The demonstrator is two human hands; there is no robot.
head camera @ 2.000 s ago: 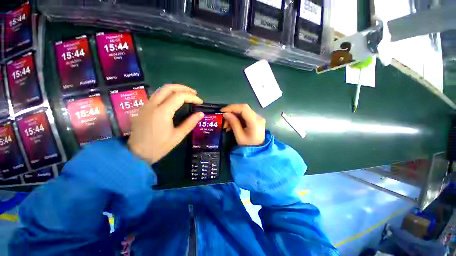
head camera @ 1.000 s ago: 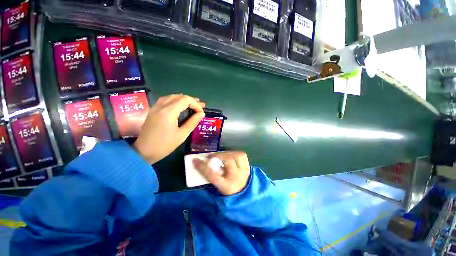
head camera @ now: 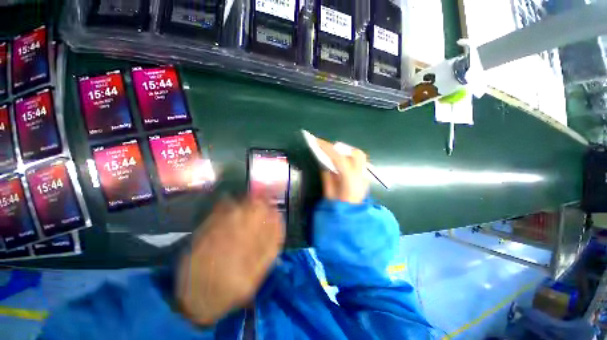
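A black keypad phone point(head camera: 269, 176) lies face up on the green bench top in front of me, with glare on its red screen film. Its lower part is hidden by my left hand. My left hand point(head camera: 229, 255) is blurred and lies over the phone's lower end; I cannot tell if it holds anything. My right hand point(head camera: 346, 171) is right of the phone, raised, and grips the white smoothing card point(head camera: 319, 151), which is tilted nearly edge-on. A sheet with printed screen films point(head camera: 104, 105) reading 15:44 lies to the left.
More film sheets point(head camera: 38, 123) lie at the far left. A clear phone tray point(head camera: 233, 56) with labelled black phones stands at the back. A thin dark strip point(head camera: 378, 176) lies right of my right hand. A metal post and bracket point(head camera: 442, 76) stand at the back right, beside a green-topped stick point(head camera: 451, 137).
My right hand has lifted the card off the phone's lower end and moved up and right. My left hand has left the phone's top and moved down, now blurred.
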